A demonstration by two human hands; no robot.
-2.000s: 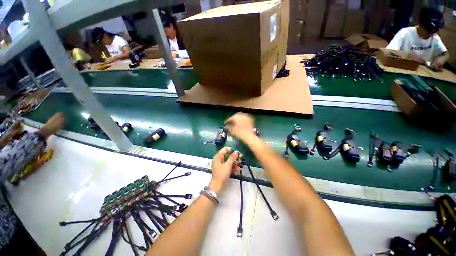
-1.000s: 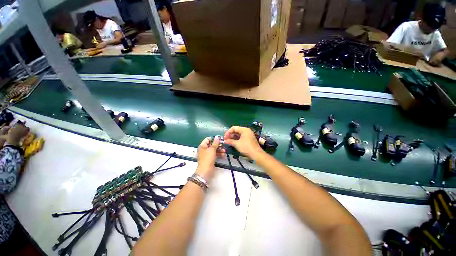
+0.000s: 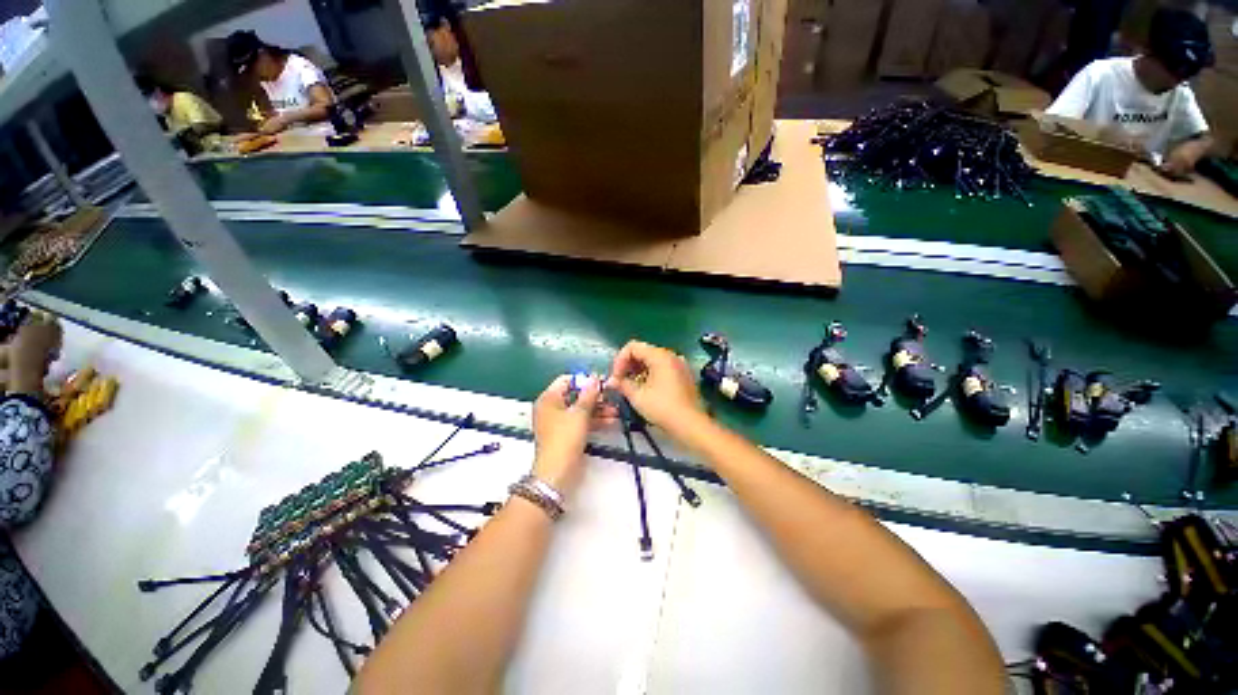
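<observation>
My left hand (image 3: 566,416) and my right hand (image 3: 652,384) meet above the near edge of the conveyor. They pinch a small part between the fingertips, mostly hidden; a bluish-white spot shows at the left fingers. Two black cable leads (image 3: 641,492) with plugs hang down from between the hands over the white bench. I cannot tell which hand holds which piece. A cluster of stacked green PCB panels (image 3: 321,508) lies on the bench at left, with black cables fanning out.
Black battery packs (image 3: 735,387) sit along the green conveyor belt (image 3: 530,315). More packs (image 3: 1140,638) are piled at lower right. A large cardboard box (image 3: 611,122) stands on a cardboard sheet beyond. A grey post (image 3: 204,224) rises at left. A neighbour's arm is at far left; several people sit opposite.
My right hand came back from the belt to my left hand and both now meet. The packs right of my hands have shifted slightly right.
</observation>
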